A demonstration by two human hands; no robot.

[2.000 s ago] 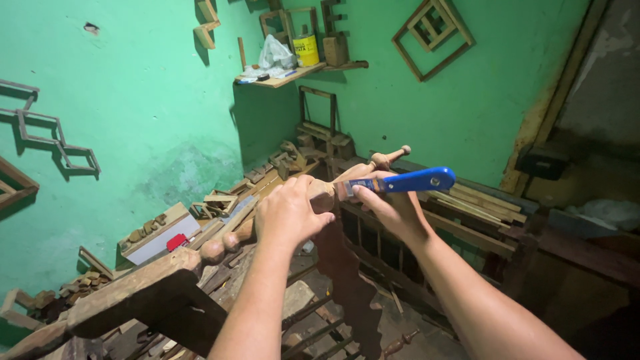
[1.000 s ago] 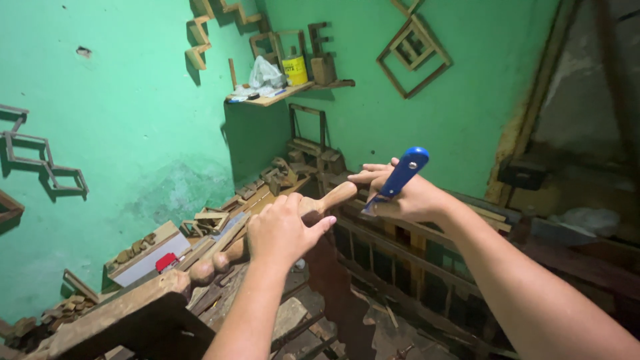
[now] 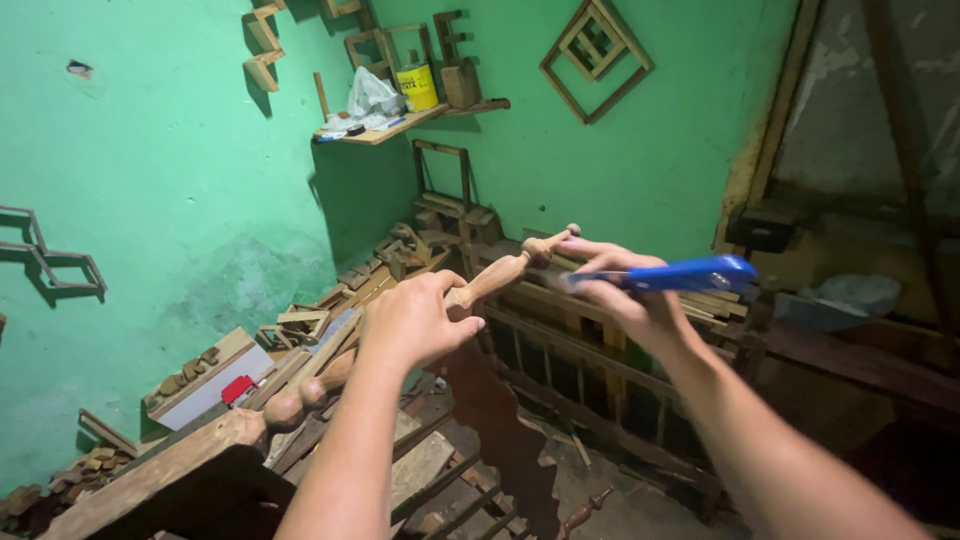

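Observation:
A turned wooden post slants up from the lower left to a small knob at its tip. My left hand is wrapped around its middle. Close to the tip, my right hand grips a blue-handled scraper, its handle pointing right. The scraper's blade is blurred and partly hidden by the fingers. Whether the right fingertips touch the post cannot be told. Below my left hand, the post continues in rounded beads to a thick squared section.
A corner shelf holds a yellow can and a plastic bag. Wood offcuts line the left wall beside a white-sided box. A dark wavy-edged board and slatted wooden frames stand below and behind the hands.
The scraper's handle has swung from pointing up to pointing right since one second ago. The post's knobbed tip shows again beyond my right fingers. My left hand still holds the post.

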